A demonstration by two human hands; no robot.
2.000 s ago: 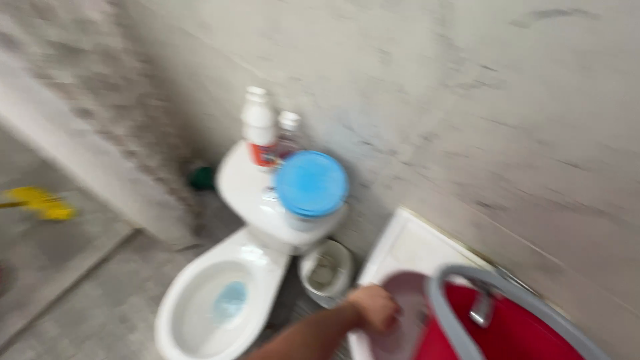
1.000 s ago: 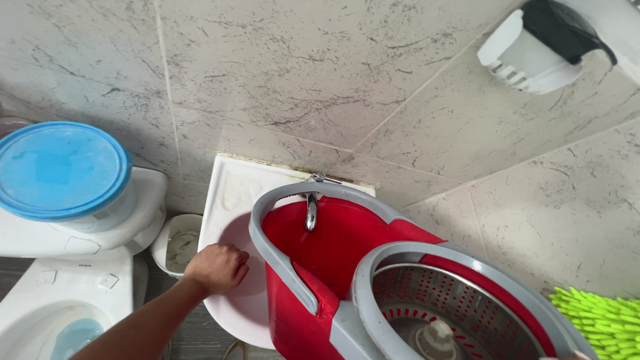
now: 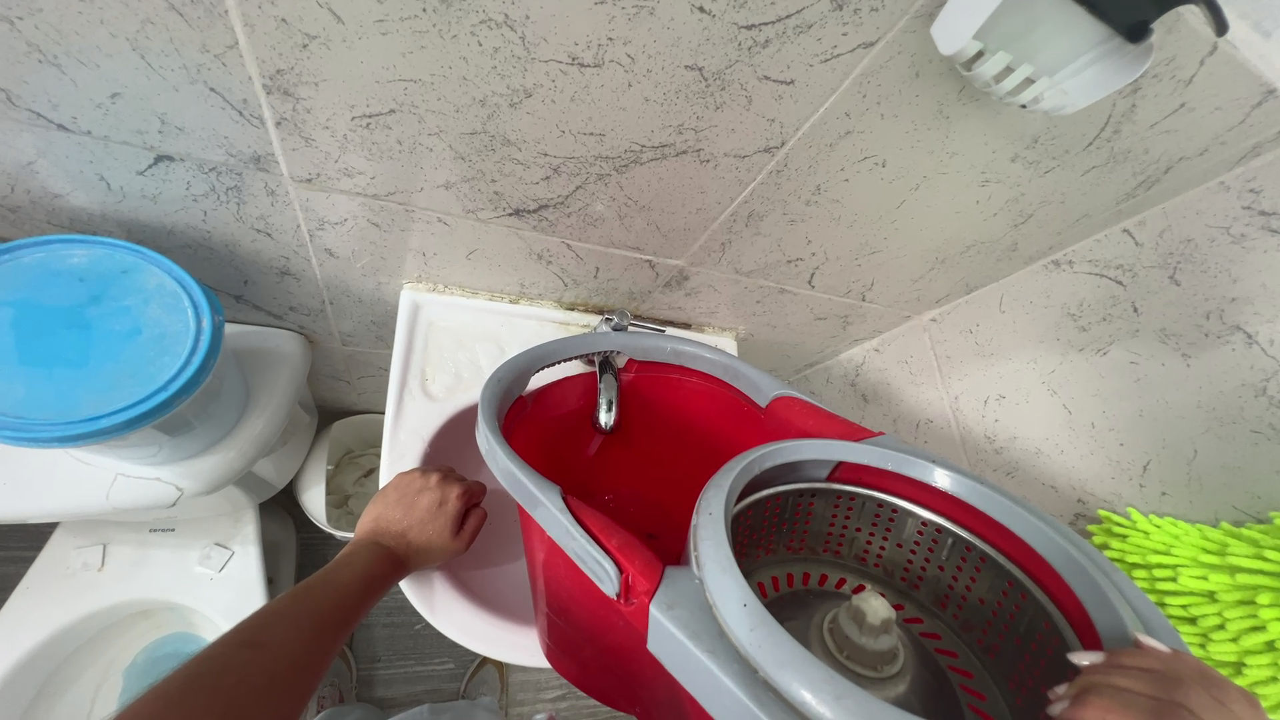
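A red and grey spin-mop bucket (image 3: 600, 600) rests tilted over the white sink (image 3: 430, 350), its red basin under the chrome faucet (image 3: 607, 395). A perforated metal wringer basket (image 3: 900, 560) fills the bucket's near right end. At the lower right, my right hand (image 3: 1150, 685) grips the bucket's grey rim, fingertips over the inner edge. My left hand (image 3: 425, 515) is curled with its fingers closed, above the sink bowl and just left of the bucket; nothing shows in it. Whether water is running from the faucet is not clear.
A toilet (image 3: 150, 580) stands at left, with a blue-lidded plastic tub (image 3: 95, 340) on its tank. A small white bin (image 3: 350, 475) is between toilet and sink. Bright green microfiber strands (image 3: 1200, 590) show at right. A white holder (image 3: 1040, 50) hangs on the tiled wall.
The view has swung right from the toilet to the sink since two seconds ago. My right hand now shows more fully at the bucket's rim. My left hand stays left of the bucket.
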